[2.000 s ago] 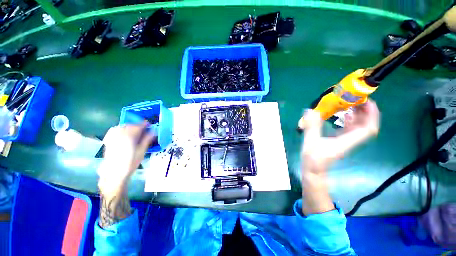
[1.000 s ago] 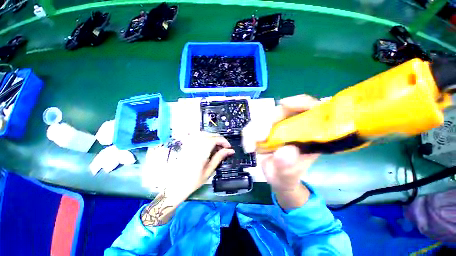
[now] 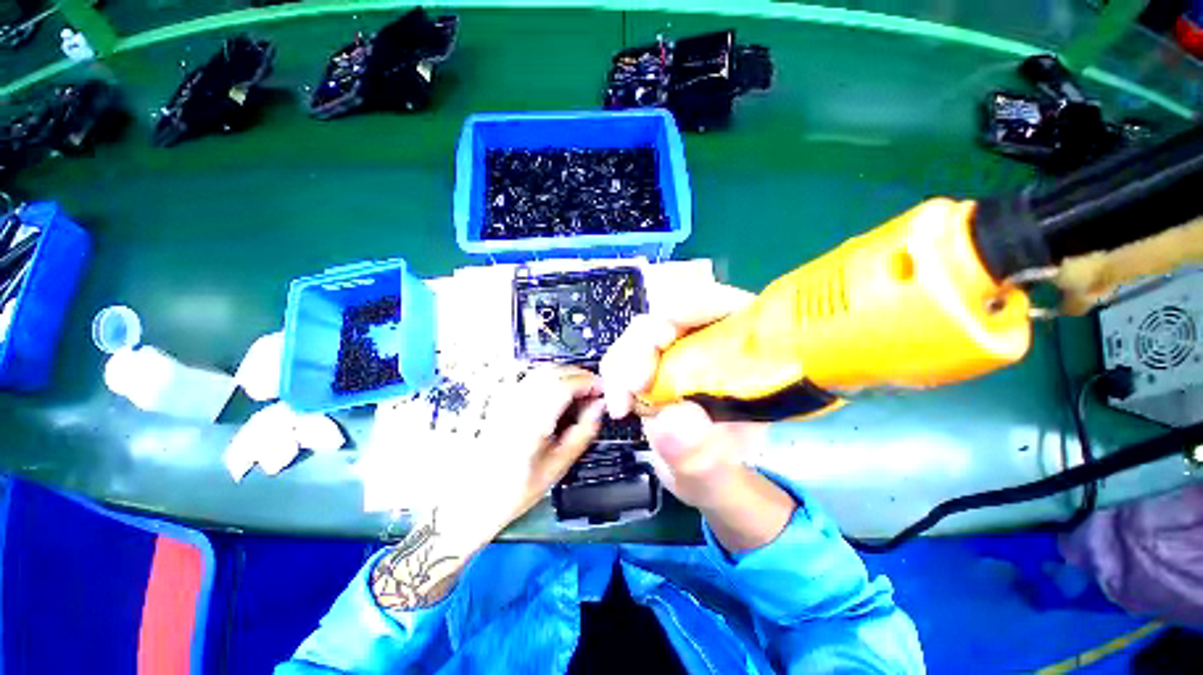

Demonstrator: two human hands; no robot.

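The open black device housing point(image 3: 581, 314) lies on the white sheet point(image 3: 396, 477), its upper half showing a board and small parts. My right hand point(image 3: 693, 396) is closed around the front of the yellow electric screwdriver point(image 3: 858, 310), which slants down-left over the lower half. My left hand point(image 3: 521, 442) has its fingertips together at the lower half, beside the screwdriver's front end. The hands hide the tip and much of the lower half; whether the left fingers hold a small part cannot be told. Small screws point(image 3: 449, 396) lie loose on the sheet.
A small blue bin point(image 3: 297, 343) stands left, a large blue bin point(image 3: 468, 198) with black parts beyond. A whitish bottle point(image 3: 165, 382) and white scraps point(image 3: 284, 439) lie left. Open housings point(image 3: 673, 73) line the far side. A black cable point(image 3: 1016, 498) and grey box point(image 3: 1161, 330) are right.
Both hands have come inward to the housing from either side since the oldest frame. The screwdriver has moved left over it. In the last second the hands have stayed nearly in place.
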